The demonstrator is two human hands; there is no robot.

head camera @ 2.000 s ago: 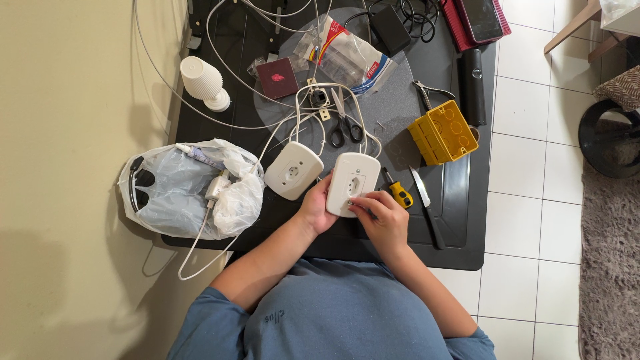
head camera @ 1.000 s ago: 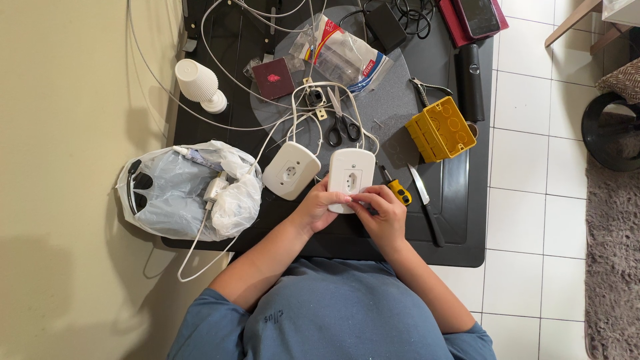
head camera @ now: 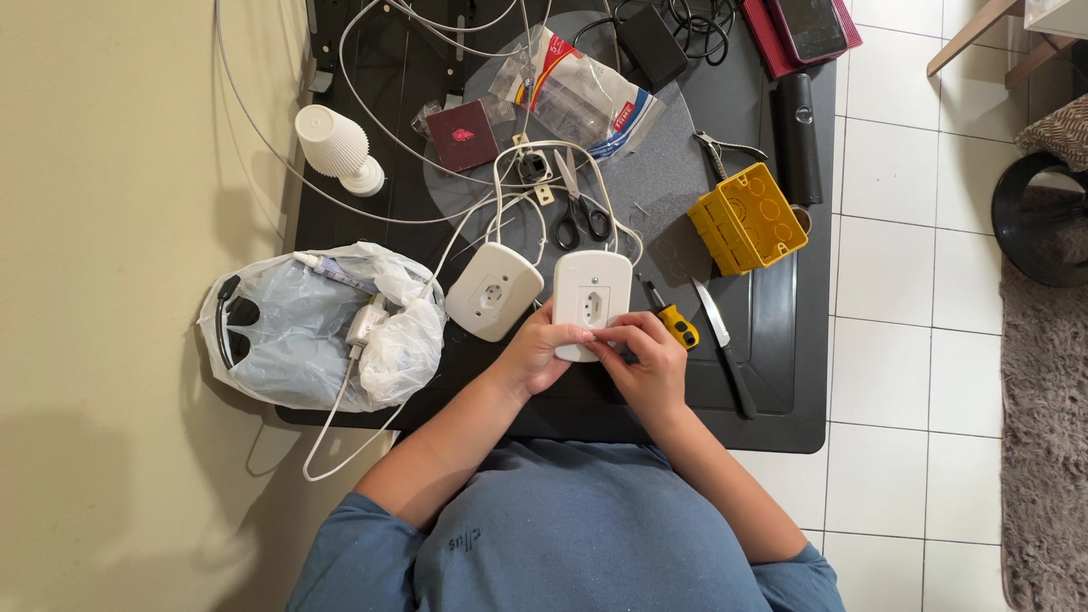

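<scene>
My left hand [head camera: 537,353] grips the lower left edge of a white socket outlet plate [head camera: 592,293], which shows one screw near its top. At the plate's lower end the fingertips of my right hand [head camera: 642,361] are pinched; whatever is between them is too small to make out. A second white outlet plate [head camera: 495,291] lies to the left, with a screw above and below its socket. White cables [head camera: 557,146] run from both plates. Beyond them lie black-handled scissors [head camera: 582,223] and a metal-bracketed black module [head camera: 534,167]. A yellow screwdriver [head camera: 678,327] rests just right of my right hand.
Right: a serrated knife [head camera: 733,374], a yellow electrical box [head camera: 750,223], pliers [head camera: 722,153] and a black cylindrical case [head camera: 796,140]. Left: a plastic bag [head camera: 297,340] and a small white lamp [head camera: 340,153]. Farther back: a dark red square box [head camera: 461,136], clear packaging [head camera: 586,98] and a black adapter [head camera: 651,47].
The fingers of my right hand have moved from the plate's lower face to its bottom end, close to my left thumb. My left hand keeps its hold on the plate.
</scene>
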